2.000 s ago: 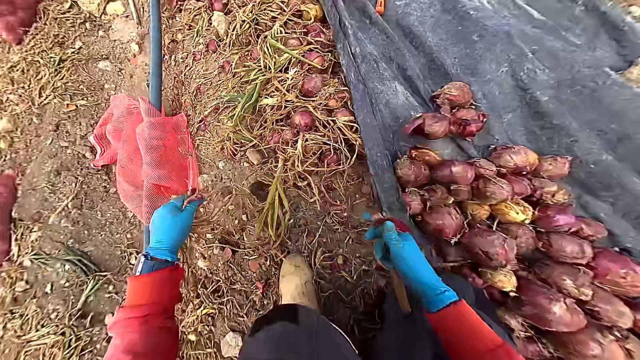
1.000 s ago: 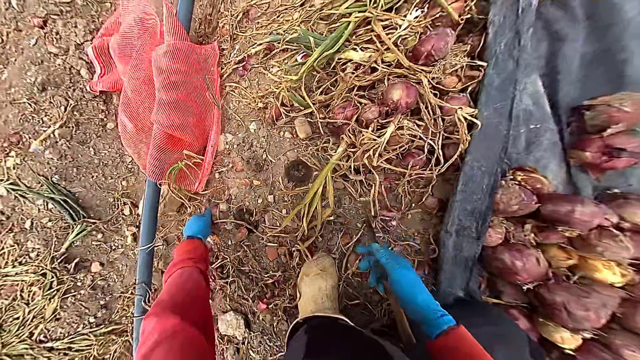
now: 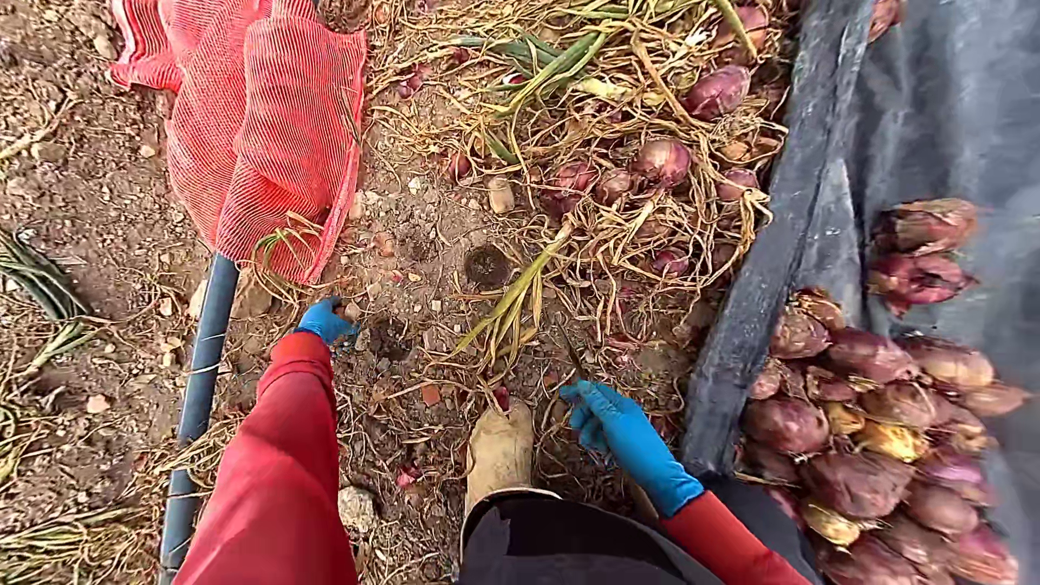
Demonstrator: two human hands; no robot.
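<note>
My left hand [image 3: 327, 322], in a blue glove, is low over the soil, just below the edge of a red mesh sack [image 3: 268, 122]; whether its fingers hold anything is hidden. My right hand [image 3: 605, 418], also blue-gloved, has its fingers curled around a thin dark tool [image 3: 572, 354], perhaps a blade, whose tip points up and away. Above and between the hands, red onions [image 3: 662, 162] lie among dry stalks, with a yellow-green onion stalk [image 3: 520, 296] nearest the right hand. To the right, a heap of red onions [image 3: 861, 483] rests on dark plastic sheeting.
A grey-blue pipe [image 3: 199, 382] runs along the ground at left, partly under the sack. The raised edge of the dark sheeting [image 3: 756, 301] borders the right side. A tan boot [image 3: 500, 451] stands between my hands. Stones and green leaves [image 3: 36, 276] lie on the soil.
The view has shifted and come closer to the ground. Two seconds ago my left hand was at the sack's lower edge; now it is apart from it, down by the soil.
</note>
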